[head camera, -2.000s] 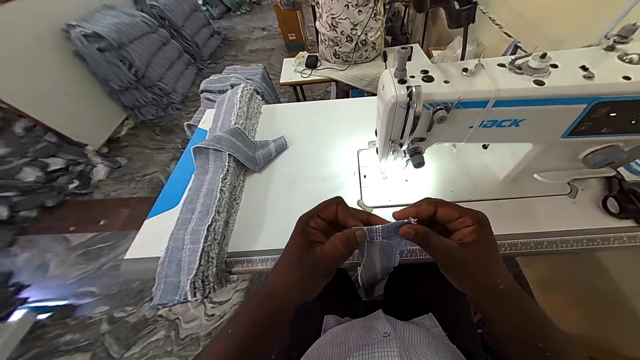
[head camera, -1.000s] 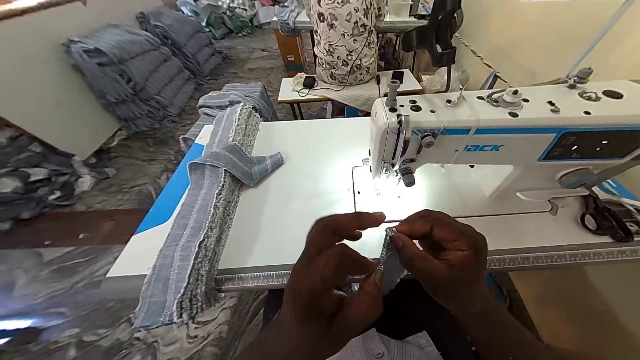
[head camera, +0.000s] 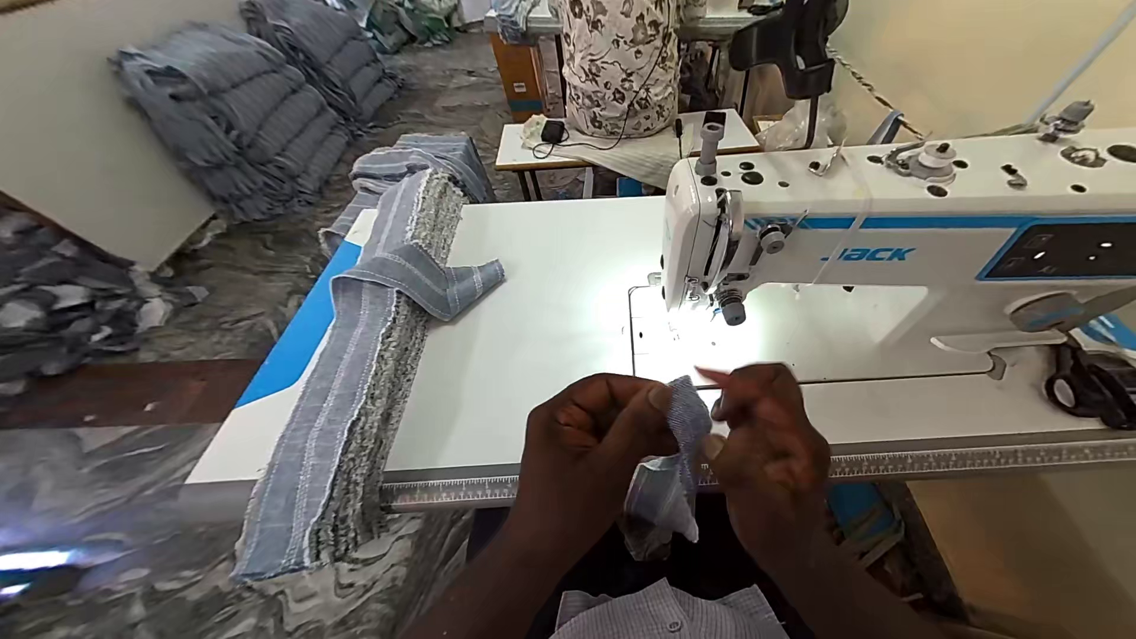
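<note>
A small blue-grey striped fabric piece (head camera: 661, 501) hangs in front of the table's near edge. My left hand (head camera: 599, 439) pinches its upper end between thumb and fingers. On the piece's other side is my right hand (head camera: 768, 444), thumb close to the cloth and index finger raised and blurred; whether it grips the fabric is unclear. Beyond both hands stands a white Jack sewing machine (head camera: 887, 200), its lamp lighting the needle area. A long stack of striped fabric strips (head camera: 346, 399) lies along the table's left side, with one folded strip (head camera: 417, 275) across it.
The white tabletop (head camera: 532, 355) has a measuring tape (head camera: 453, 491) along its near edge. Black scissors (head camera: 1087, 386) lie at the right. Bundles of grey-blue cloth (head camera: 240, 115) rest on the floor at back left. A small table (head camera: 550, 158) with a patterned fabric roll (head camera: 621, 67) stands behind.
Both hands have shifted about the small fabric piece and changed their hold. My right index finger has lifted from the cloth, and more of the piece shows between the hands than a second ago.
</note>
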